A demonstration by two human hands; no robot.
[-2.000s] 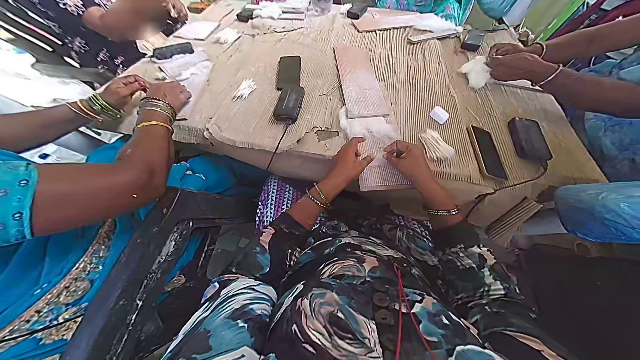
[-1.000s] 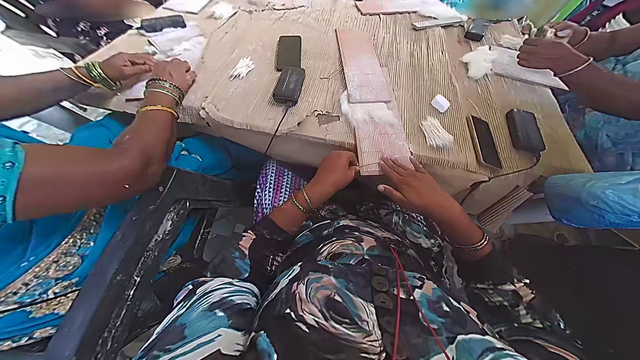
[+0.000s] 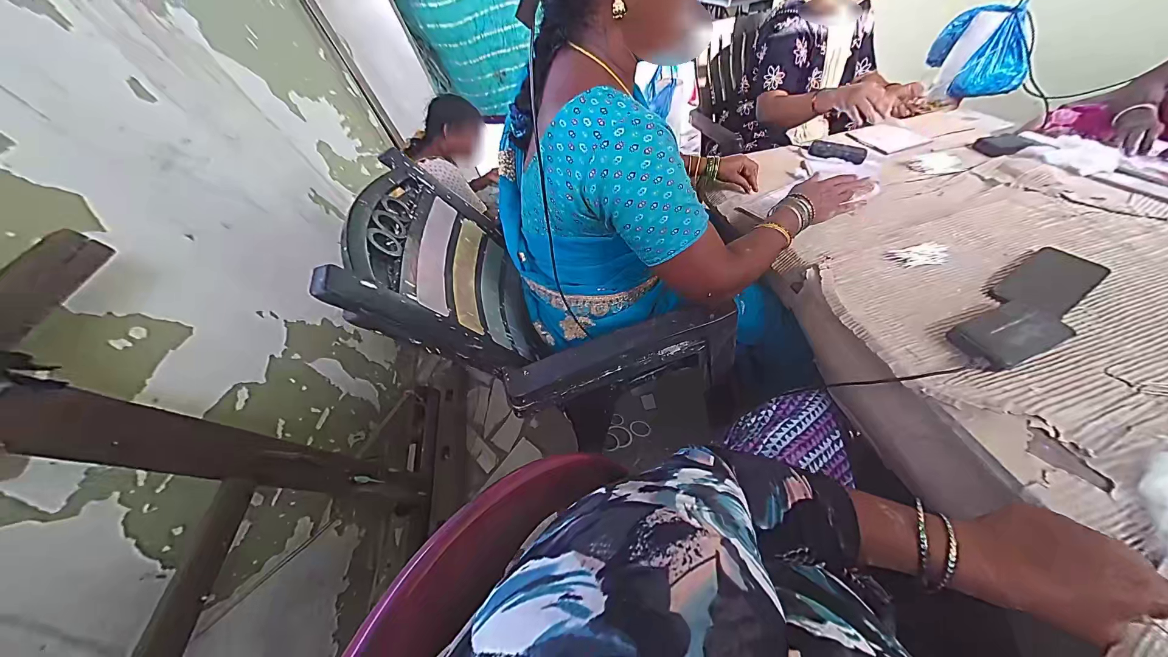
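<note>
At the lower right edge, my left hand (image 3: 1086, 566), with two bangles on the wrist, reaches over the near side of the table; its fingers are cut off by the frame. What it touches cannot be made out. My right hand is out of view. White fluffy fibre (image 3: 1155, 488) shows just above my left hand at the edge. Farther up the corrugated cardboard (image 3: 985, 214) covering lie a black phone (image 3: 1054, 274), a black box-shaped device (image 3: 1008, 335) with a cable, and a small pile of thin white pieces (image 3: 917, 255).
Left of the table, a person in a blue blouse (image 3: 620, 173) sits on a dark chair (image 3: 620, 351), hands on white material (image 3: 839, 169). Other people sit beyond. A maroon chair edge (image 3: 484, 538) is beside me, and a wooden frame (image 3: 201, 433) stands by the peeling wall.
The view has swung far to the left. My right hand and the long pinkish boards seen earlier are out of view. The neighbouring person's hands, together a second ago, are now apart.
</note>
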